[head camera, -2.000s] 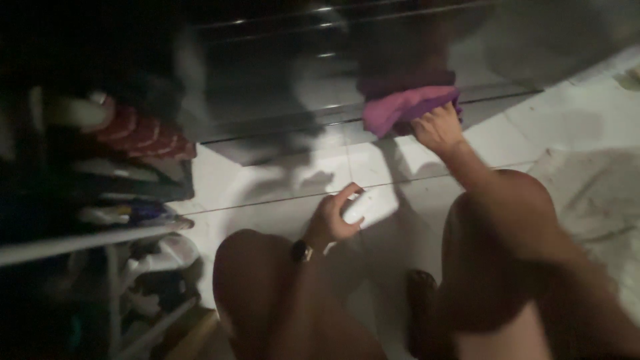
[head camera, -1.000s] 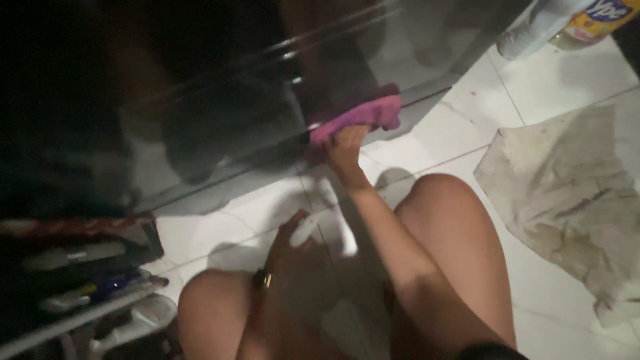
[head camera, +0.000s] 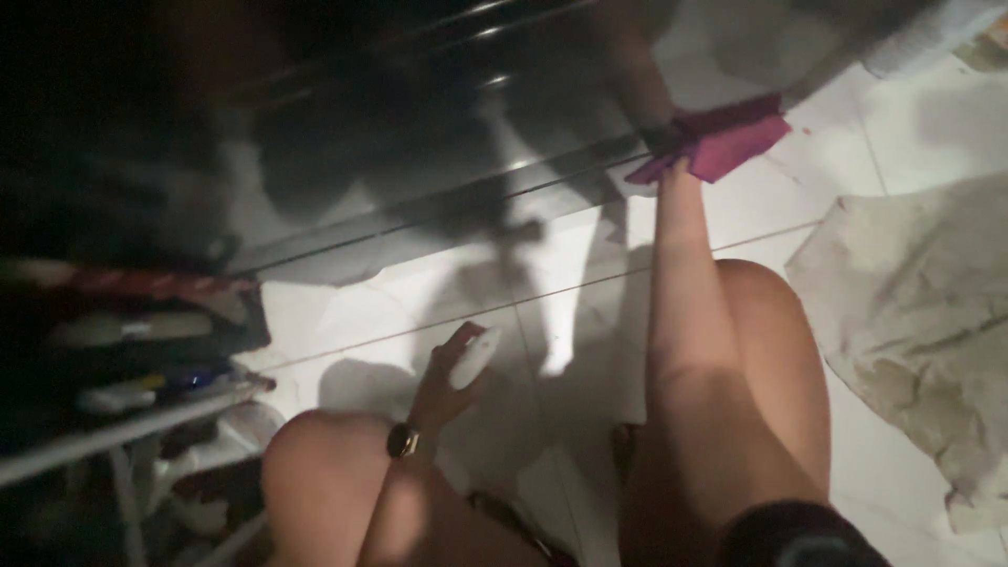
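Note:
My right hand (head camera: 679, 167) presses a magenta cloth (head camera: 736, 146) against the lower edge of a glossy dark panel (head camera: 441, 157), near its right end. The cloth covers most of the fingers. Between my knees, above the tiled floor, my left hand (head camera: 453, 370) holds a small white object (head camera: 475, 358), blurred, its kind not clear. A watch (head camera: 403, 441) is on my left wrist. The panel mirrors my right arm and the cloth.
A crumpled, stained beige cloth (head camera: 921, 315) lies on white floor tiles (head camera: 567, 260) at the right. Blurred containers (head camera: 913, 39) stand at the top right. On the left are a metal rack with a white bar (head camera: 134, 429), a white bottle-like item (head camera: 236, 437) and other dim items.
My right hand has moved right along the panel's lower edge with the magenta cloth. My left hand still holds the white object between my knees. The view has shifted.

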